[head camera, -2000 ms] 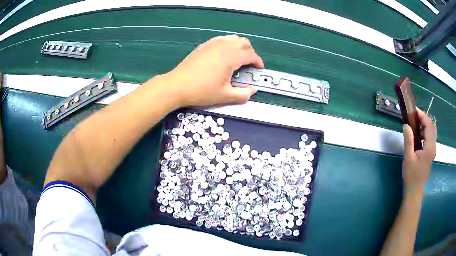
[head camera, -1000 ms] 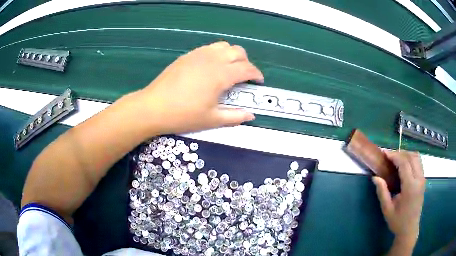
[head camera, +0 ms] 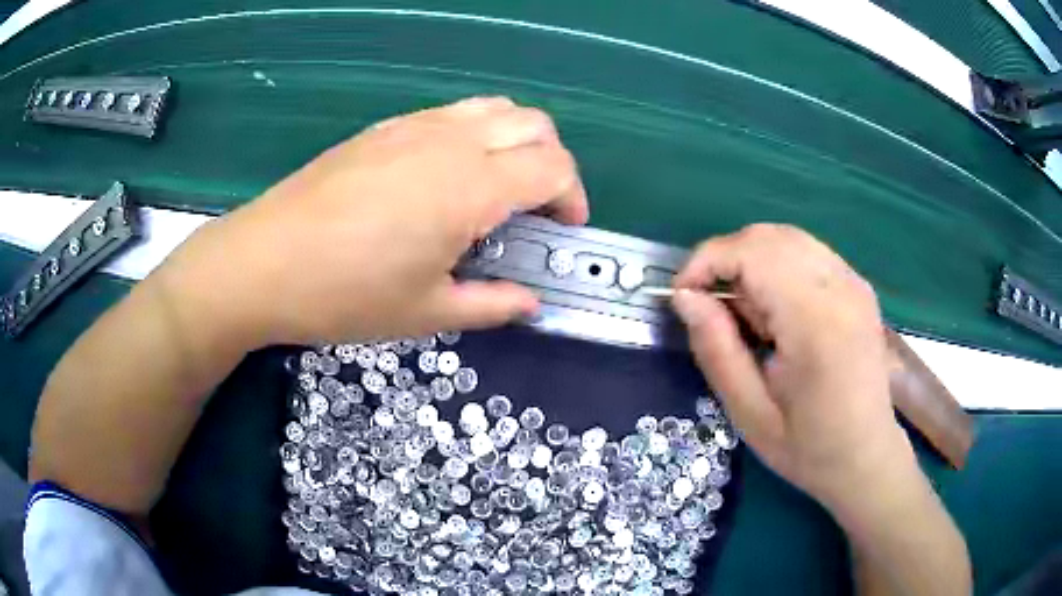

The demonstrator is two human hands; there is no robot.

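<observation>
My left hand grips the left end of a grey strip housing above the far edge of the black parts tray. Clear discs show in some of its seats, with a dark hole near the middle. My right hand pinches a thin pale stick over the strip, its tip beside a disc right of the hole. The right hand hides the strip's right end. Many loose clear discs fill the near part of the tray.
A reddish-brown block lies right of the tray, partly behind my right wrist. Disc-filled strips lie at the far left, at the left across the white rail and at the right edge. A dark bracket stands at the upper right.
My right hand has let go of the brown block and moved left to the strip with the stick. My left hand has brought the strip slightly left and nearer the tray.
</observation>
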